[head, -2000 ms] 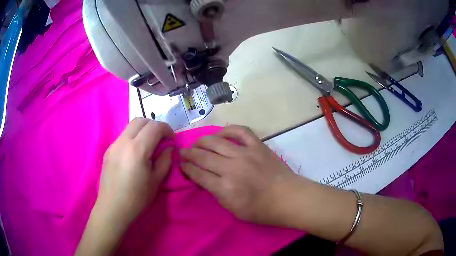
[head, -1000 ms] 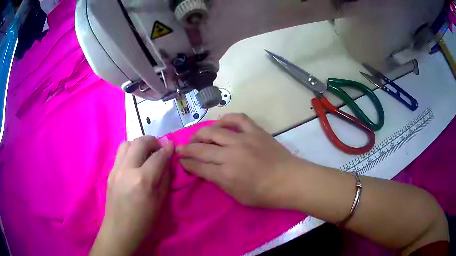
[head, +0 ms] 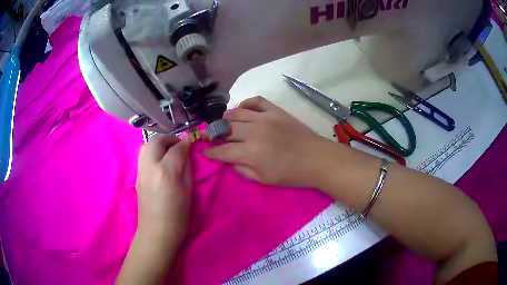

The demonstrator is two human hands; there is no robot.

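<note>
The bright pink fabric panel (head: 72, 189) covers the left of the table and runs up under the needle area. My left hand (head: 164, 181) grips its edge with the fingertips just left of the presser foot (head: 195, 135). My right hand (head: 267, 142) lies on the fabric right of the foot, its fingers partly behind the knurled grey dial (head: 218, 129). The fabric edge between my hands reaches the foot. Whether it is under the foot is hard to tell. The needle plate is mostly hidden by hands and fabric.
The cream sewing machine head (head: 278, 33) stands above my hands. Fabric shears (head: 339, 111) with red and green handles lie right of the needle, partly behind my right forearm. Thread snips (head: 428, 108) lie beyond them. A printed ruler scale (head: 300, 245) runs along the front edge. A light-blue lamp (head: 8, 111) is far left.
Both hands have moved forward with the fabric edge, from in front of the needle plate up to the presser foot. The camera view has shifted, showing more of the machine head.
</note>
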